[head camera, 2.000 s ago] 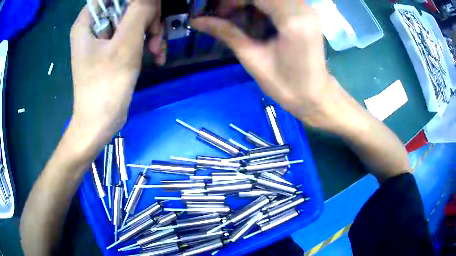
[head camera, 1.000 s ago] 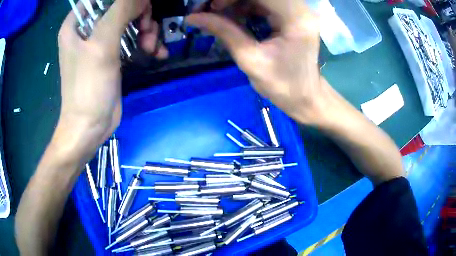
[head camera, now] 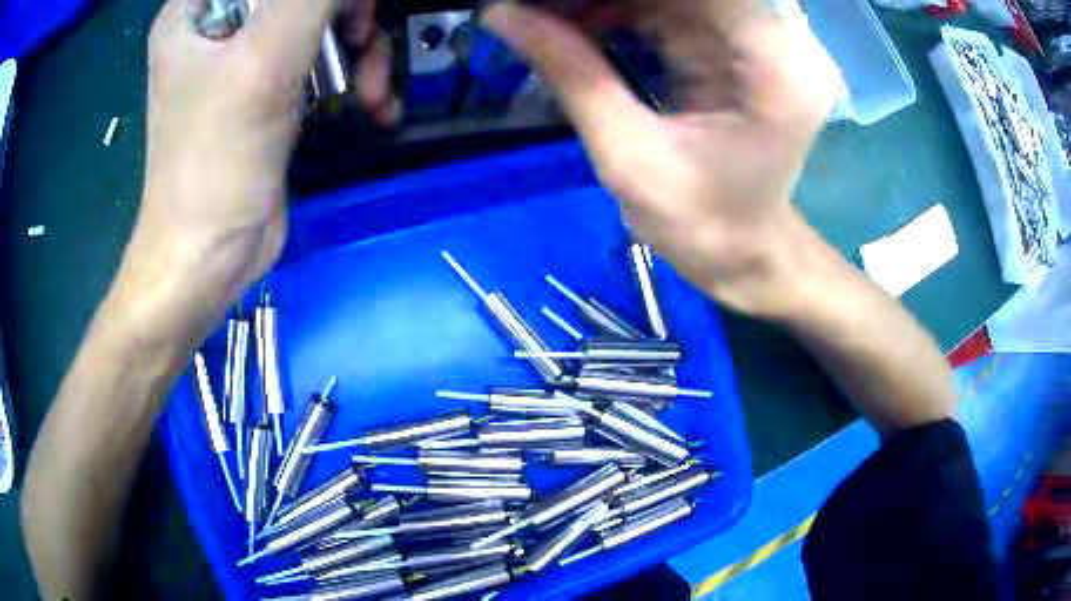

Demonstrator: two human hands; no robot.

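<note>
Many silver shafted cylinders lie loose in the blue tray in front of me. My left hand, at the upper left, is closed around a bunch of cylinders; barrels show at its thumb side and top. The silver fixture block with a dark hole stands between my hands at the top. My right hand is right of the block, its thumb reaching towards it. Its other fingers are blurred and partly cut off by the top edge, so I cannot tell whether it holds anything.
A dark press base lies behind the tray. A translucent box and a white tray of thin silver parts stand at the right. A white paper slip lies on the green bench. Another white tray shows at the left edge.
One cylinder now lies slanted in the tray's upper middle, where none lay one second ago; some cylinders near it have shifted. My left hand's bunch is now less visible. My right hand has moved slightly right.
</note>
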